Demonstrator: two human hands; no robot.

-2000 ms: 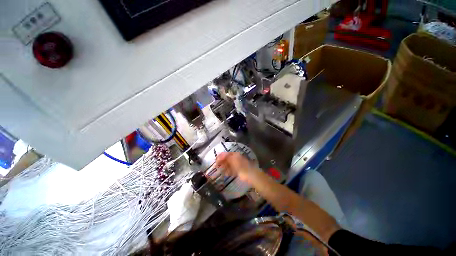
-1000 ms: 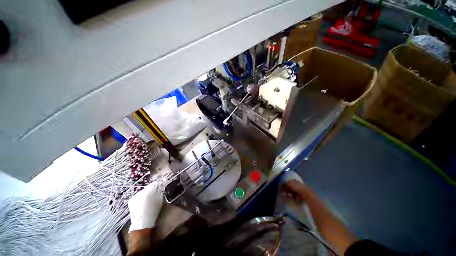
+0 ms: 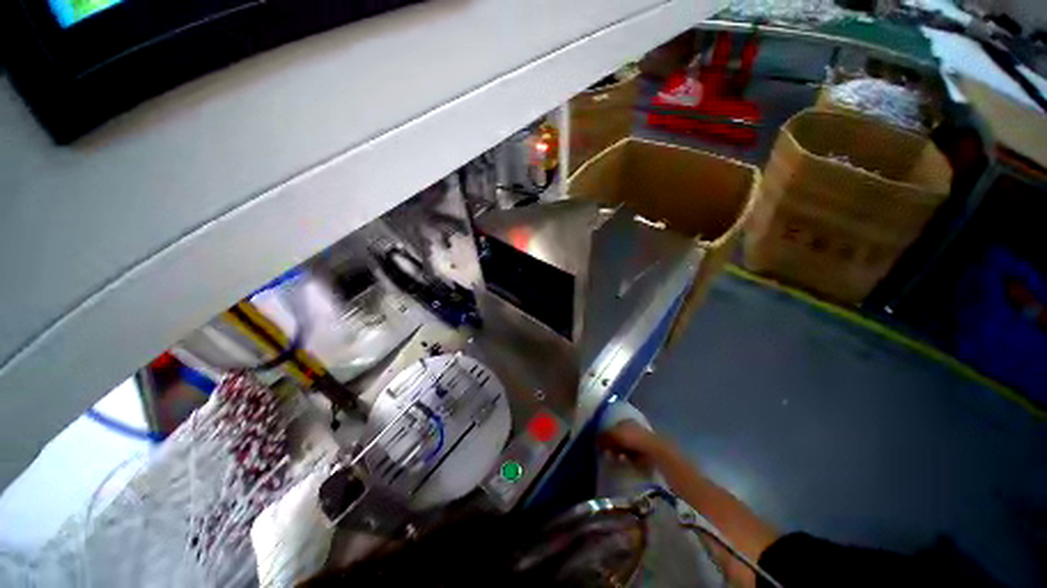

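The pale round disc [image 3: 442, 425] carries metal bars, pins and a short blue tube. My left hand [image 3: 289, 531], in a white glove, is at its near-left side beside a small dark block [image 3: 342, 492]; its fingers are too blurred to tell whether it holds anything. My right hand [image 3: 629, 442] is low at the right of the machine edge, over a pale surface, its grip unclear. White cables [image 3: 144, 517] with dark red tips [image 3: 247, 425] lie at the left. The green button [image 3: 511, 471] and red button [image 3: 542, 426] sit beside the disc.
A white machine cover [image 3: 287, 149] with a dark screen spans the top. A yellow-and-black bar [image 3: 270, 339] stands left of the disc. A sheet-metal chute [image 3: 540, 270] with a dark opening is behind it. Brown cartons [image 3: 689, 190] stand beyond on the blue-grey floor [image 3: 781, 402].
My right hand has moved from over the disc to the machine's right side. My left hand stays by the disc. The view has shifted right, and the sheet-metal piece with the dark opening now shows behind the disc.
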